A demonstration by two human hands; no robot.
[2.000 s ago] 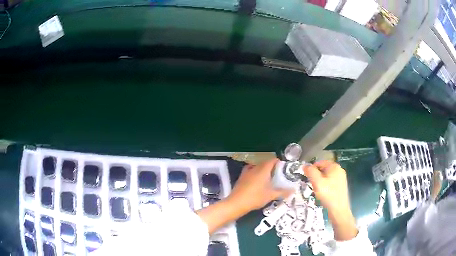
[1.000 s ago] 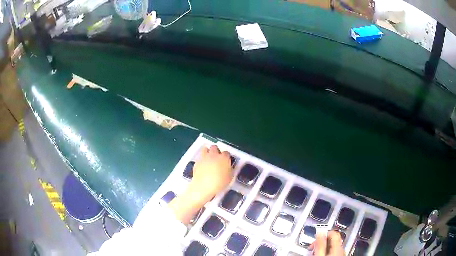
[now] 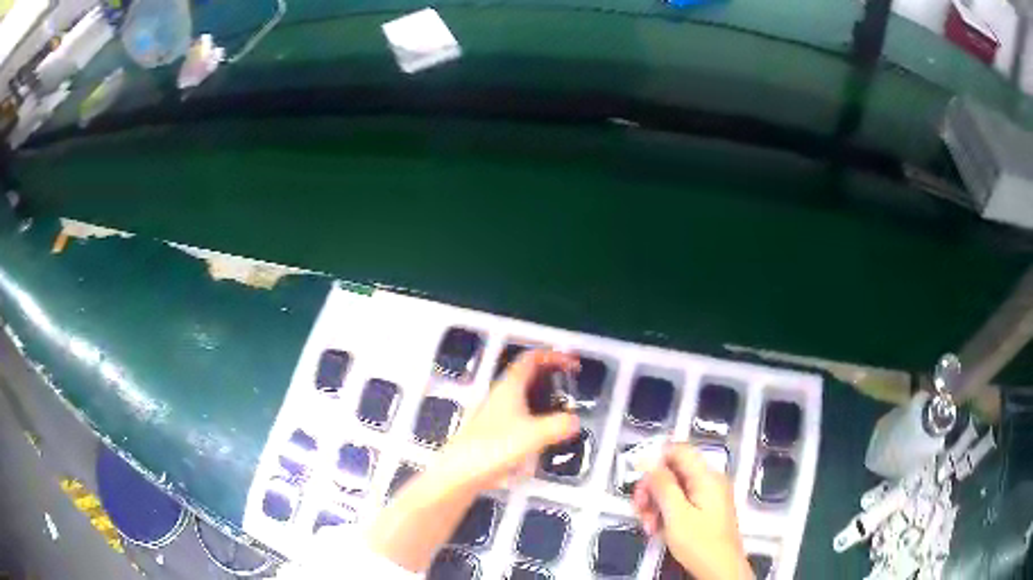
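Note:
A white tray (image 3: 810,453) holds rows of dark square watch bodies (image 3: 654,400) in its pockets. The tray's far left corner area shows bare white. My left hand (image 3: 493,436) is over the middle of the tray, its thumb and fingers around a dark glossy watch body (image 3: 548,390). My right hand (image 3: 693,510) is just to its right, above the tray. Its fingertips are pinched by a small white piece (image 3: 643,458) that looks like a strap piece; glare in the pocket behind blurs its outline.
Right of the tray lie a pile of pale strap pieces (image 3: 906,532) and a whitish bottle (image 3: 901,436) with a shiny round top. The dark-green belt (image 3: 510,227) runs behind, with a white packet (image 3: 421,41) beyond. A grey-white block (image 3: 997,159) stands far right. A blue stool (image 3: 136,499) is at lower left.
The view has swung right. My left hand has come from the tray's far left pockets with a watch body, towards my right hand. Earlier both hands were at the bottle.

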